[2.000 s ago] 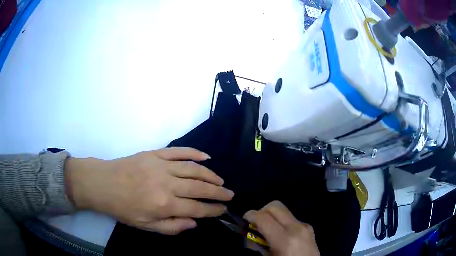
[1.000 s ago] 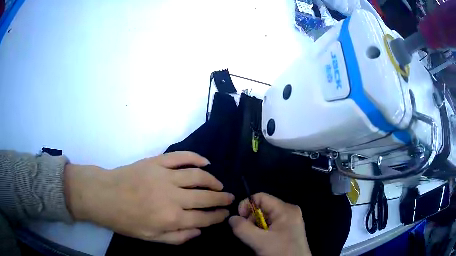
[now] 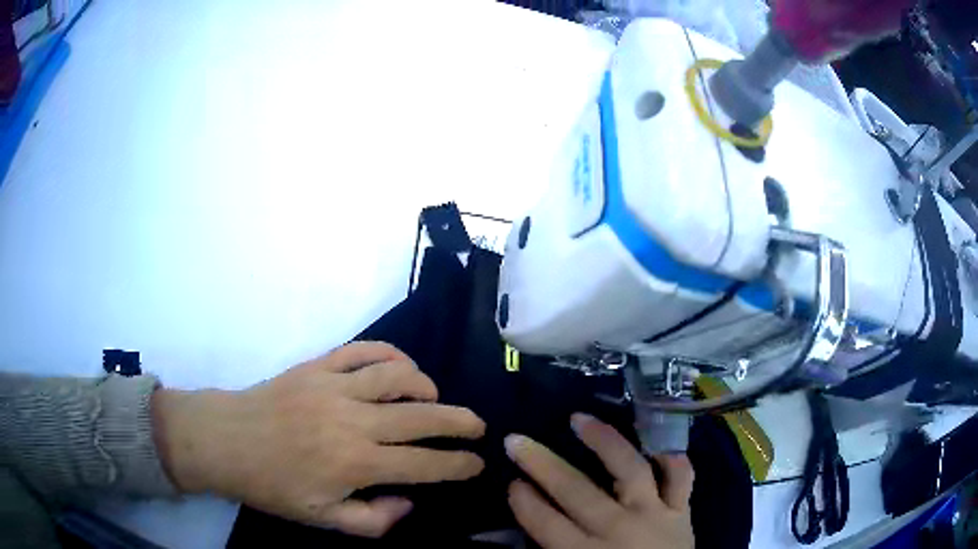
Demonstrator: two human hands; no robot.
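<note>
The black fabric [image 3: 429, 322] lies on the table and runs under the machine head. My left hand [image 3: 322, 440] rests flat on it, fingers a little apart. My right hand [image 3: 601, 493] is on the cloth just right of it, fingers spread, fingertips near the machine's grey foot area [image 3: 662, 427]. Its palm is hidden and the hand is cut off by the bottom edge. A small grey sliver shows between the hands at the bottom edge; I cannot tell what it is. The yellow-handled snips do not show clearly. A small yellow-green piece [image 3: 512, 356] sits beside the needle area.
The white sewing machine head [image 3: 665, 172] fills the right. A pinked black swatch [image 3: 444, 227] lies at the fabric's top, another small black piece [image 3: 121, 361] by my left sleeve. Black shears [image 3: 823, 483] and a mustard strip [image 3: 745, 429] lie right of the fabric.
My right hand has moved from gripping the yellow-handled snips upright to lying spread on the fabric, nearer the needle area. My left hand stays on the cloth. The view has shifted.
</note>
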